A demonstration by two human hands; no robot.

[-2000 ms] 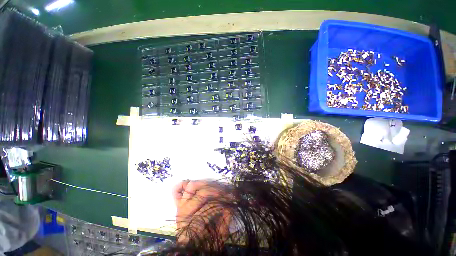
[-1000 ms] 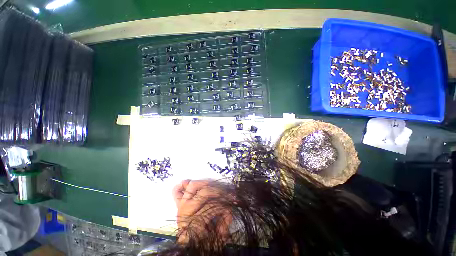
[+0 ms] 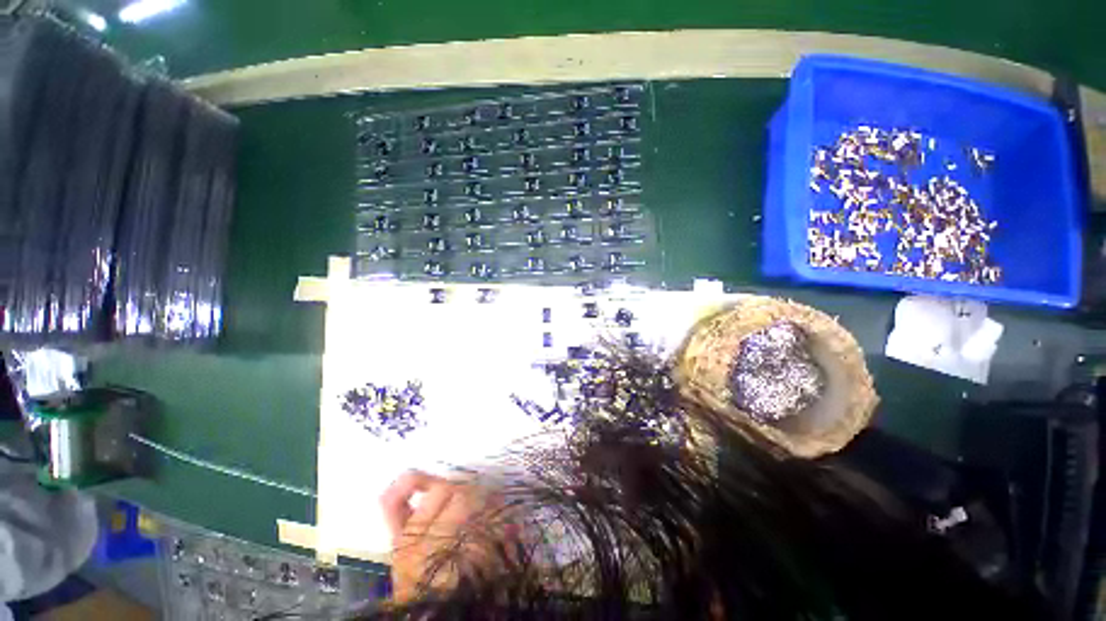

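Note:
My left hand point(image 3: 437, 528), bare, is over the lower part of the white sheet point(image 3: 461, 352), partly covered by dark hair. Its fingers are curled, and I cannot tell whether anything is between them. My right hand does not show; dark hair covers the lower middle and right. A small pile of dark components point(image 3: 383, 408) lies on the sheet's left, above my left hand. A larger pile point(image 3: 606, 386) lies on the right, partly behind hair. A few dark pieces point(image 3: 591, 311) stand apart near the top edge. A tan ring dish point(image 3: 849, 419) holds fine silvery parts point(image 3: 776, 370).
A clear blister tray point(image 3: 503, 182) with dark parts lies beyond the sheet, another point(image 3: 249, 576) at lower left. A blue bin point(image 3: 934, 289) of mixed small parts and crumpled white paper point(image 3: 944, 337) are right. Stacked trays point(image 3: 115, 194) and a wire spool point(image 3: 75, 443) are left.
My left hand has moved left and a little down, and a gap now shows between its fingertips. The whole view has shifted slightly. The piles look much the same.

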